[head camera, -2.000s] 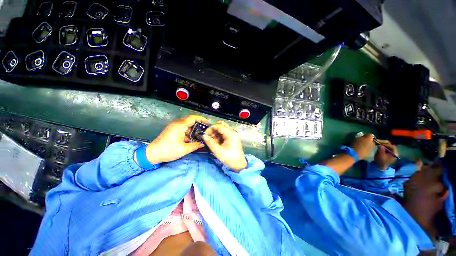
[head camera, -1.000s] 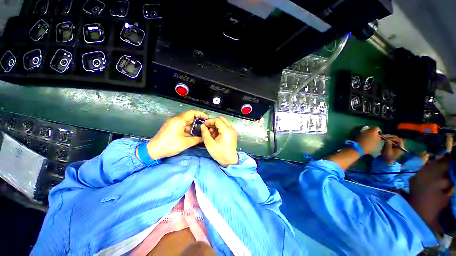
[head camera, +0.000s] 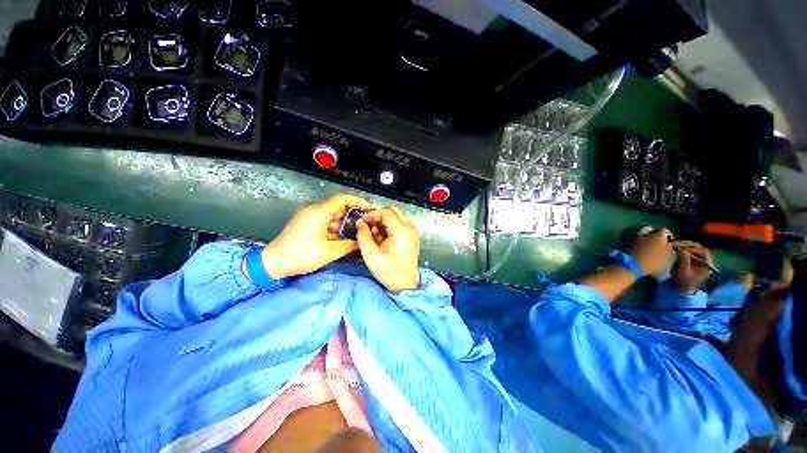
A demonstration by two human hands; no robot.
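A small dark watch case (head camera: pixel 351 223) with a bright rim is held in front of my chest, above the bench's front edge. My left hand (head camera: pixel 310 237), with a blue wristband, grips the case from the left between thumb and fingers. My right hand (head camera: pixel 389 246) has its thumb and fingertips bent onto the case's right side and face. The fingertips cover part of the case. Whether a small part lies between the right fingertips cannot be told.
The black bench press (head camera: pixel 380 133) with red buttons stands ahead. A black parts tray (head camera: pixel 199 142) is at its left, a clear blister tray (head camera: pixel 537 181) at its right. A covered clear tray (head camera: pixel 93 287) is lower left. A neighbour's hands (head camera: pixel 655 252) hold a thin stick at right.
Both hands stay together at the case. The right fingers have shifted slightly left and closer over it. The view has moved a little.
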